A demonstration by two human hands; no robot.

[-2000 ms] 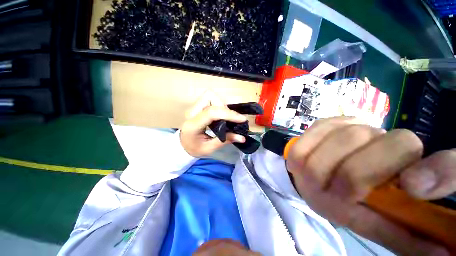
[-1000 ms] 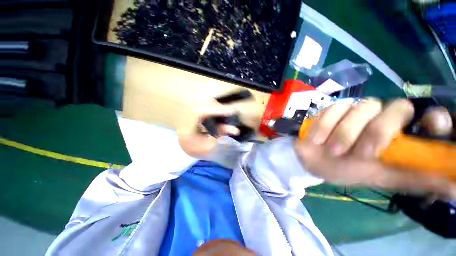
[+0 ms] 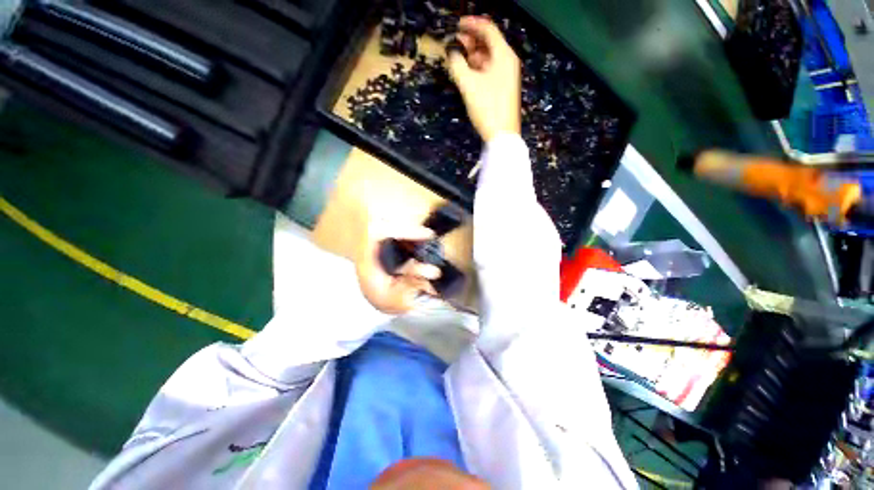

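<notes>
My left hand (image 3: 391,285) holds a black tubular housing (image 3: 443,272) above the tan work board (image 3: 359,206), in front of my body. A dark piece sticks up beside it. My right hand (image 3: 487,67) is over the upper part of the black-rimmed parts tray (image 3: 402,165). Its fingertips are closed on a small dark part (image 3: 471,55). Small black plastic parts (image 3: 565,120) lie heaped in the tray, with chunkier ones at its upper left. The orange screwdriver (image 3: 781,182) is blurred at the upper right, out of my hands.
The ribbed blister tray (image 3: 251,91) with long glossy tubes is at upper left. The red and white screw feeder (image 3: 637,316) stands right of the board, with a dark cord across it. A clear bag (image 3: 666,260) and white card (image 3: 619,211) lie behind it.
My right hand has let go of the screwdriver and moved up and left into the parts tray. The screwdriver now hangs at the upper right. The view has turned; my left hand still holds the housing.
</notes>
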